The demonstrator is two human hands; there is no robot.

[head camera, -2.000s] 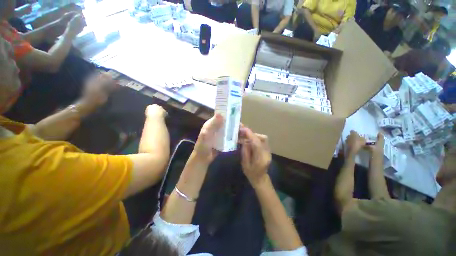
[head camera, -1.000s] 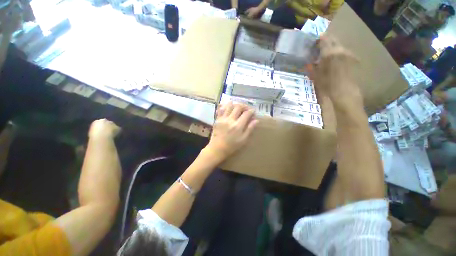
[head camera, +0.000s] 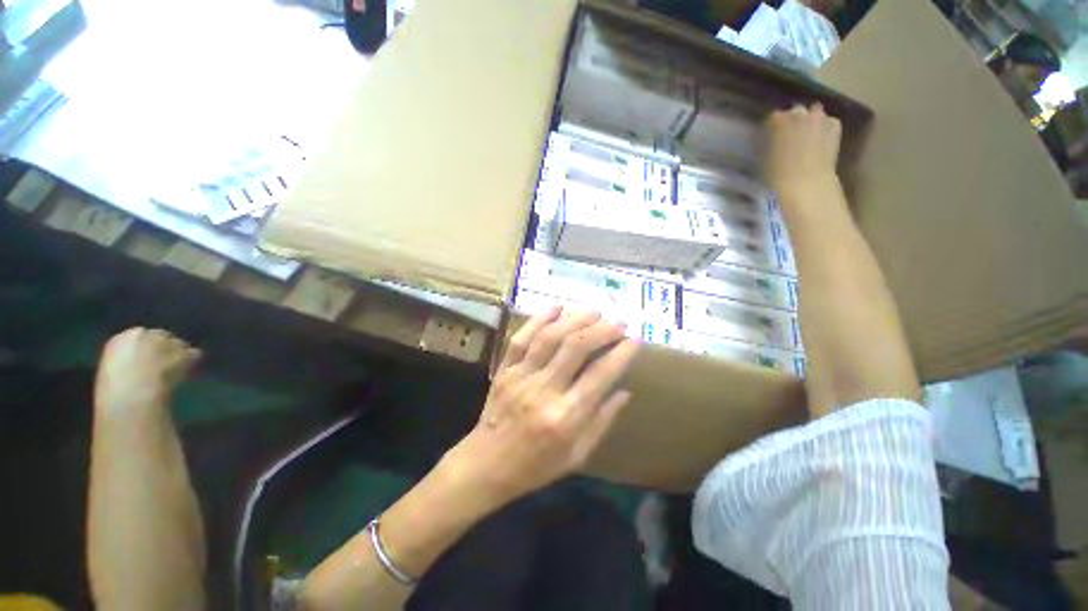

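The large brown shipping carton stands open in front of me. Two columns of white retail boxes lie inside, with greyer boxes upright at the far end. One retail box lies raised on top of the left column. My left hand rests on the carton's near rim, fingers spread and holding nothing. My right hand is inside the far right part of the carton, against the upright boxes. Its fingertips are hidden, so whether it holds a box cannot be told.
Wide carton flaps spread left and right. Thin printed white pieces lie on the white table at left. A black upright object is cut off by the top edge. White boxes show behind the carton. A neighbour's forearm is at left.
The box first held upright between my hands is no longer seen there. My left hand went to the near rim. My right hand reached into the far right of the carton. The view moved closer.
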